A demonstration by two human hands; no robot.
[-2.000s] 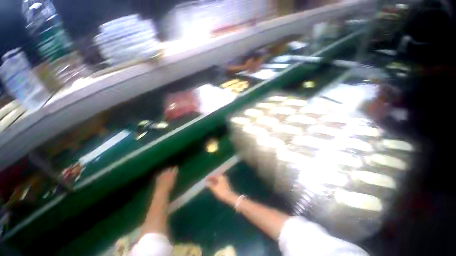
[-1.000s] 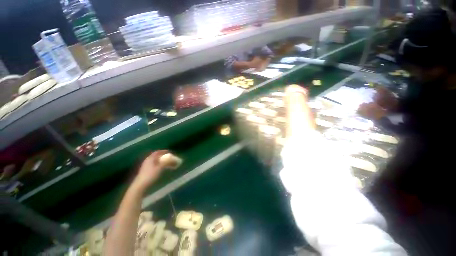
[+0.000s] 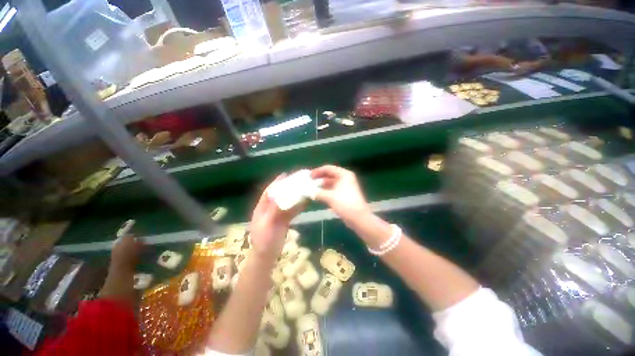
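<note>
My left hand [image 3: 268, 219] holds a cream plastic housing [image 3: 293, 189] by its left side, raised above the pile near the conveyor edge. My right hand [image 3: 341, 191], with a white beaded bracelet at the wrist, touches the housing's right end with its fingertips. Whether a small part is between those fingers cannot be told. A pile of cream housings [image 3: 292, 299] lies on the dark green bench below my hands; several show a small dark opening. One housing [image 3: 372, 295] lies apart at the right of the pile.
Stacked clear blister trays [image 3: 515, 193] with cream housings stand at right. The green conveyor [image 3: 376, 166] runs behind my hands, carrying a few housings. Orange film [image 3: 179, 314] lies left of the pile. A person's red sleeve [image 3: 104, 334] and hand are at left. A pale overhead shelf [image 3: 334, 55] and slanted pole [image 3: 132, 139] are beyond.
The view has swung left. My right hand has come back from over the tray stack to the housing in my left hand. The neighbour's red sleeve and the orange film have come into view.
</note>
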